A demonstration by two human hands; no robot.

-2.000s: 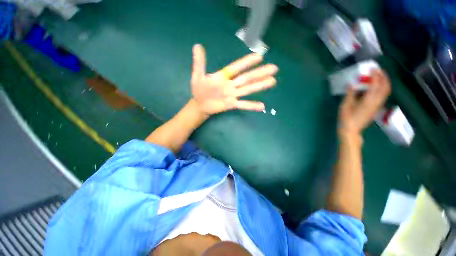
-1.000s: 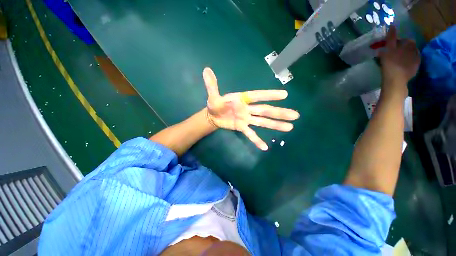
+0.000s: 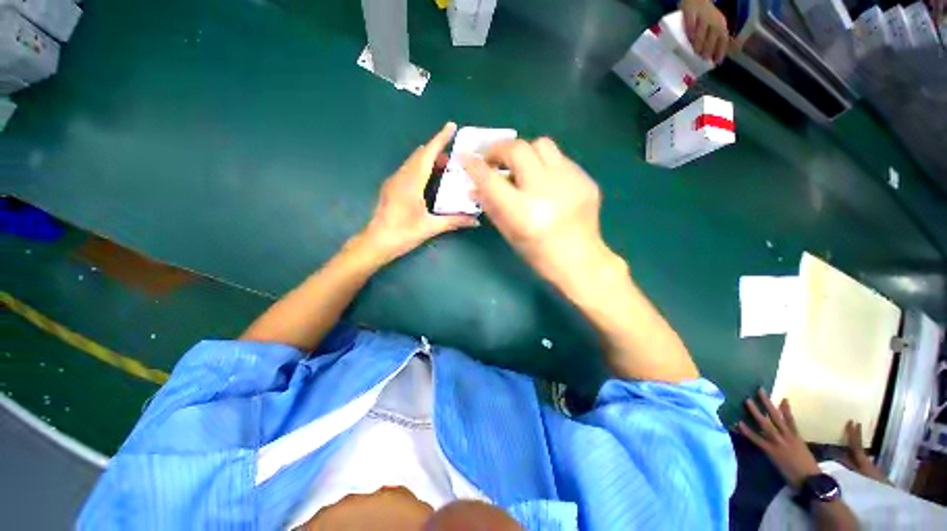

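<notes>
A small white carton stands in front of me on the green bench, with a white flap raised at its far side. My left hand holds the carton from the left, thumb on the near side and fingers at the far side. My right hand is over the carton's right part, its fingertips at the open end and flap. The right hand is slightly blurred and hides part of the carton. I cannot tell whether its fingers grip anything.
White cartons with red bands lie at upper right, one under another person's hand. A shelf post and another carton are ahead. A paper slip and cream clipboard lie right, near another person's hands. Cartons sit far left.
My left hand was spread open and empty and is now around a carton. My right hand has come back from the far right to the carton. The view has shifted.
</notes>
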